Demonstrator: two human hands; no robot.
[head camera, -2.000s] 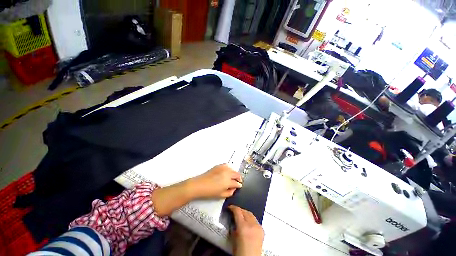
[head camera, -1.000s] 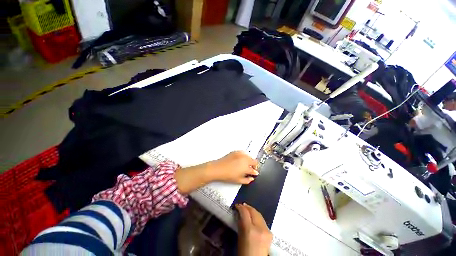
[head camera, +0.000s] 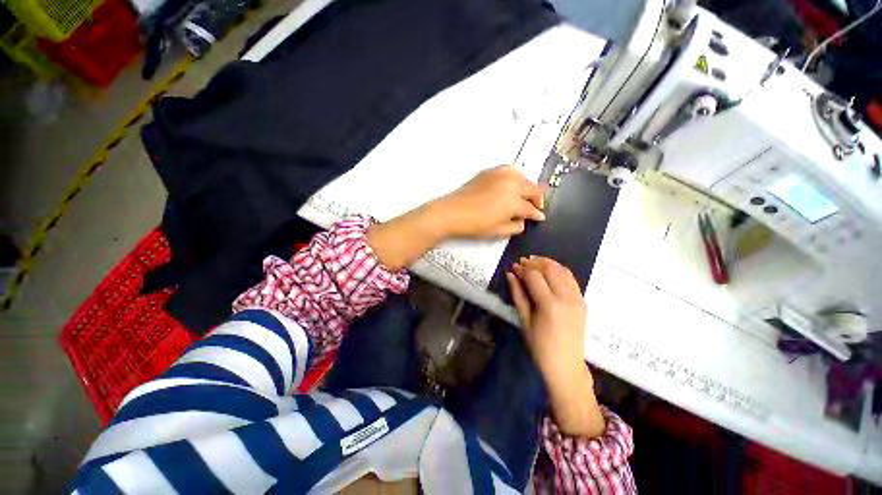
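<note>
A dark cut piece (head camera: 575, 224) lies flat on the white table, its far end under the presser foot and needle (head camera: 561, 172) of the white sewing machine (head camera: 745, 145). My left hand (head camera: 498, 203) pinches the piece's left edge just in front of the presser foot. My right hand (head camera: 551, 300) rests on the near end of the piece, fingers bent on its left part. The machine's small screen (head camera: 803, 197) is lit. Red-handled snips (head camera: 714, 248) lie right of the needle.
A large black fabric heap (head camera: 319, 116) drapes over the table's left side. A red crate (head camera: 131, 329) stands below it. A printed ruler (head camera: 677, 372) runs along the front edge. Dark purple scraps (head camera: 849, 387) lie at the right end. Yellow-black tape (head camera: 87, 184) marks the floor.
The view has tilted down and come closer to the table. My right hand has shifted up along the piece and its fingers are more bent. My left hand stays at the edge near the presser foot.
</note>
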